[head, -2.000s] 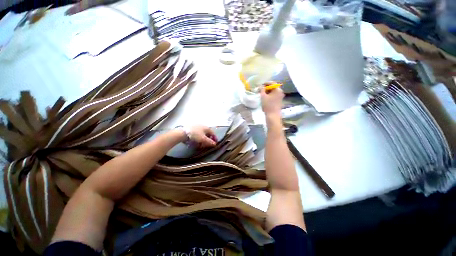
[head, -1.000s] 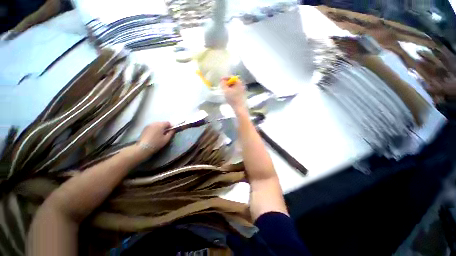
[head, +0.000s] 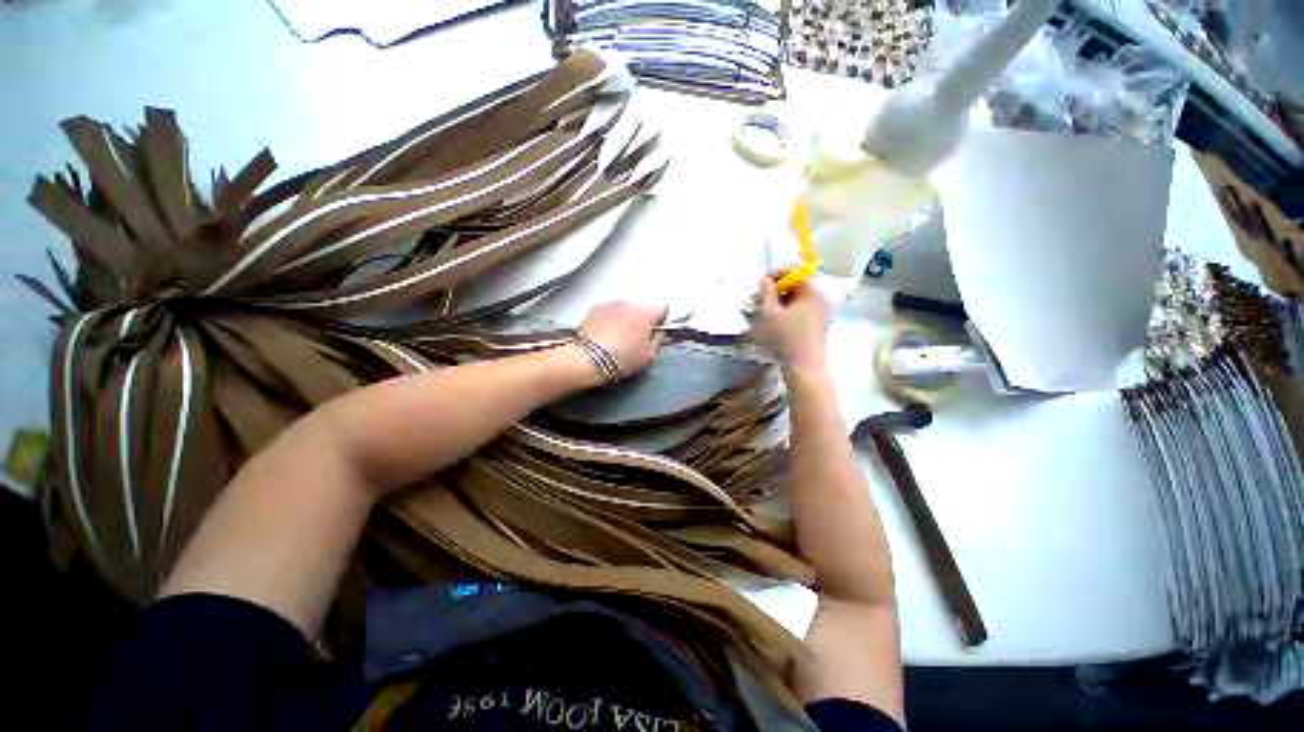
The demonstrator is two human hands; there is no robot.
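Observation:
My left hand (head: 624,340) holds a brown strap (head: 551,340) near its end; a pale tip points right from my fingers. My right hand (head: 791,318) is closed on the yellow glue brush (head: 797,275), just right of the strap tip. Whether brush and strap touch is too small to tell. A second yellow stick (head: 802,219) stands just beyond, by the pale glue pot area, which is washed out by glare. The large strap bundle (head: 175,306) is tied at the left, and loose strap ends (head: 744,455) fan out below my hands.
A hammer (head: 927,529) lies right of my right forearm. Beyond are masking tape (head: 761,137), a glue bottle (head: 915,129), a white card (head: 1058,258) and clear tape (head: 904,365). Dark thin straps in rows (head: 1227,501) lie at the right, more (head: 679,43) at the far side.
The view has shifted. My left hand has gone from the fanned strap ends to holding one strap further forward. My right hand and brush are now closer to my left hand.

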